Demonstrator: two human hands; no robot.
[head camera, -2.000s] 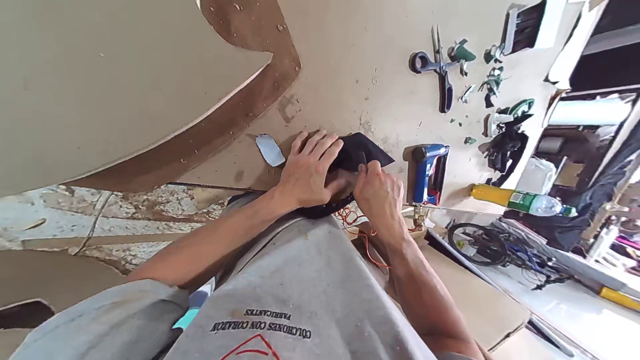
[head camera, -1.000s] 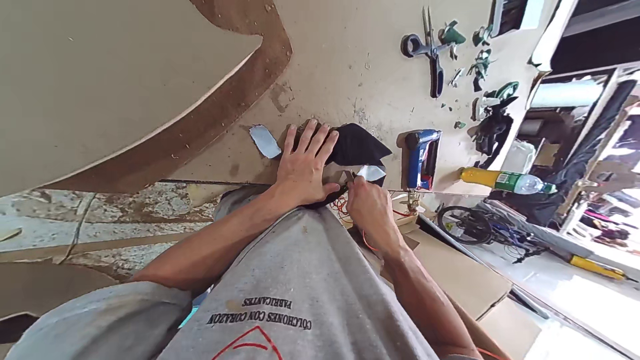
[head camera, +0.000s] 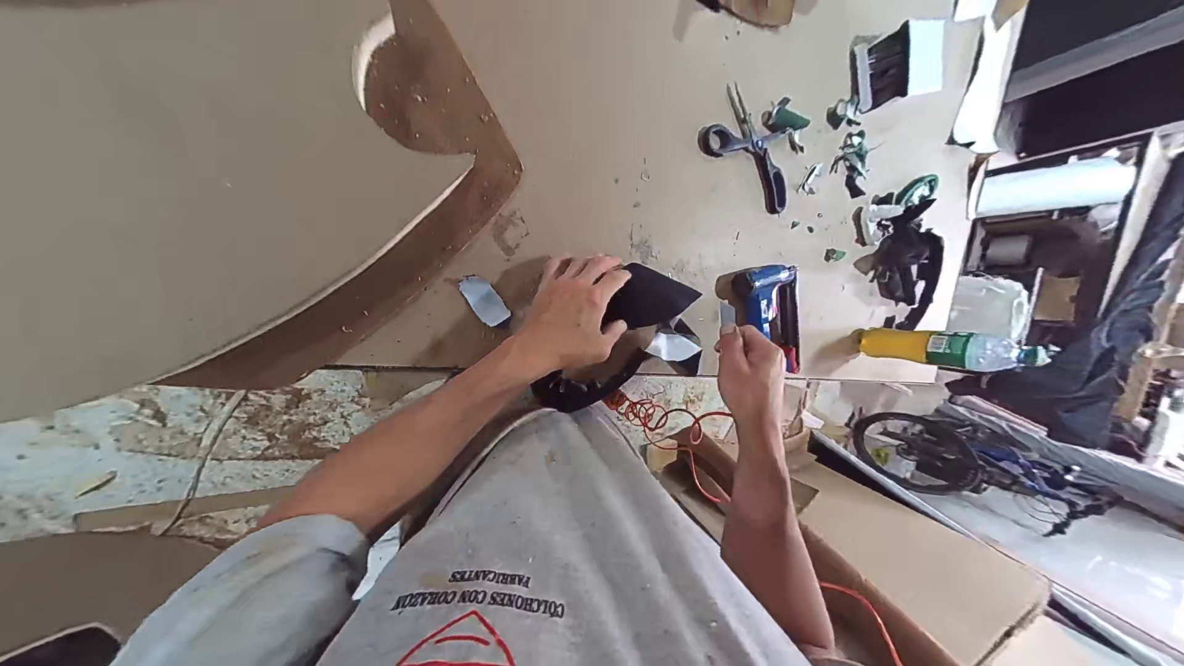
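Note:
My left hand (head camera: 575, 310) rests on a piece of black material (head camera: 652, 296) at the table's near edge, its fingers curled over the material's left side. A black curved strip (head camera: 583, 393) hangs below that hand over the edge, with a shiny silvery piece (head camera: 675, 347) at its right end. My right hand (head camera: 751, 356) is apart from the material and pinches a small flat grey blade-like piece (head camera: 728, 315) pointing away from me. Just beyond it lies a blue staple gun (head camera: 766, 291). A pale flat piece (head camera: 485, 301) lies left of my left hand.
Scissors (head camera: 751, 148), green scraps (head camera: 853, 157), a brush (head camera: 893, 65) and a black tangled item (head camera: 906, 259) lie on the table. A yellow and green plastic bottle (head camera: 943, 349) lies at the right. A large board (head camera: 185, 166) covers the left. An orange coiled hose (head camera: 657, 413) hangs below the edge.
My right hand has moved right, away from the black material, and the grey piece now shows in its fingers. My left hand's fingers, spread flat a second ago, are now curled.

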